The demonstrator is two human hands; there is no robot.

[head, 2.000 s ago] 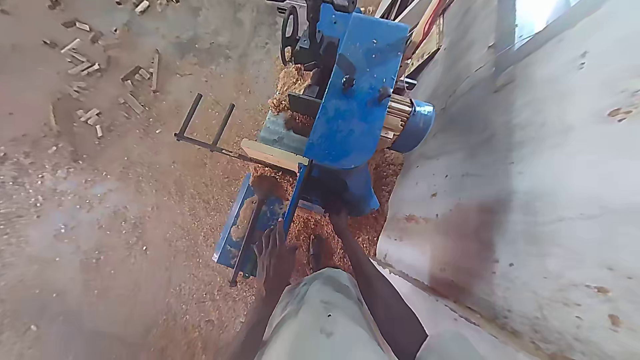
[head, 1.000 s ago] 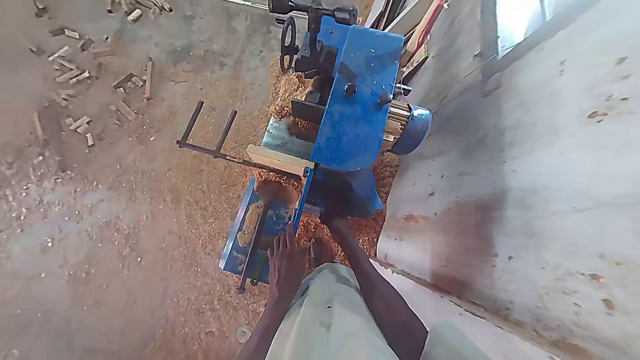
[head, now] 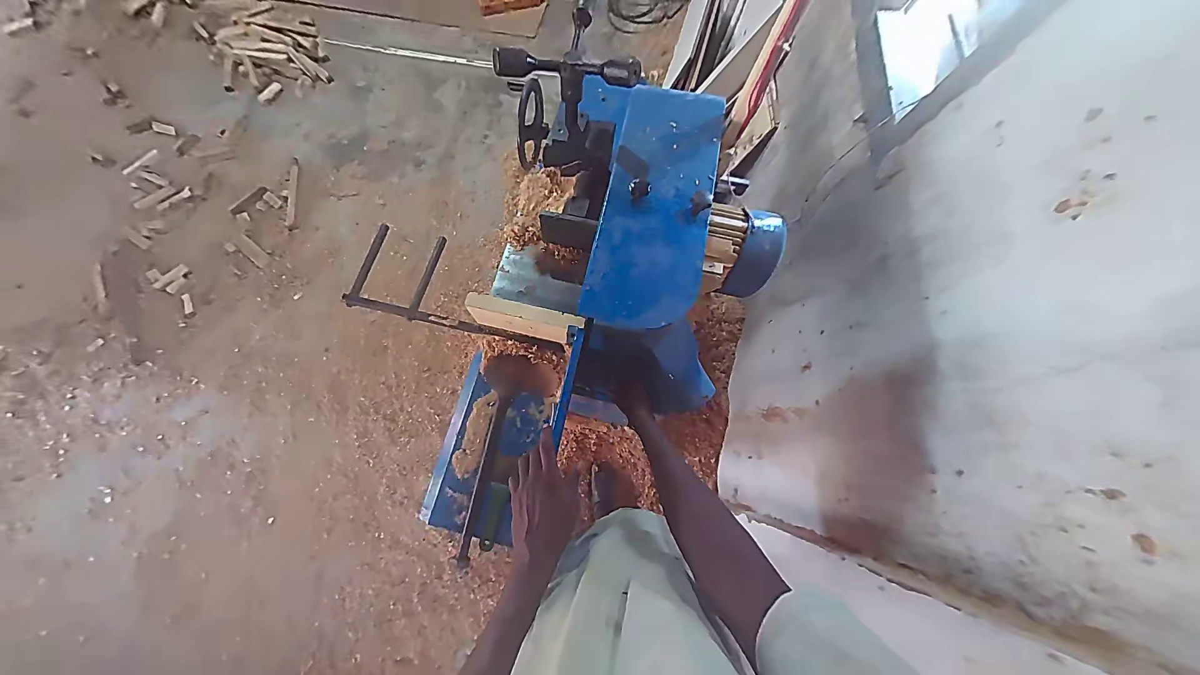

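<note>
A blue woodworking machine (head: 656,206) with a ribbed electric motor (head: 741,248) on its right side stands in front of me. A pale wooden board (head: 525,317) lies across its metal table, one end at the blue cover. My left hand (head: 542,497) rests with fingers spread at the edge of the blue lower tray (head: 450,469), beside a long dark metal bar (head: 480,483); nothing shows in its grasp. My right hand (head: 633,389) reaches into the shadow under the blue cover, its fingers hidden, so what it touches cannot be told.
Sawdust (head: 539,197) is heaped around the machine. A dark two-pronged metal bracket (head: 394,305) juts out to the left. Cut wood offcuts (head: 267,47) lie on the floor at the upper left. A stained wall (head: 984,328) runs along the right, with boards (head: 750,84) leaning behind the machine.
My left hand stays at the tray's edge with a small shift of its fingers. My right hand remains under the cover. More floor beyond the machine shows now.
</note>
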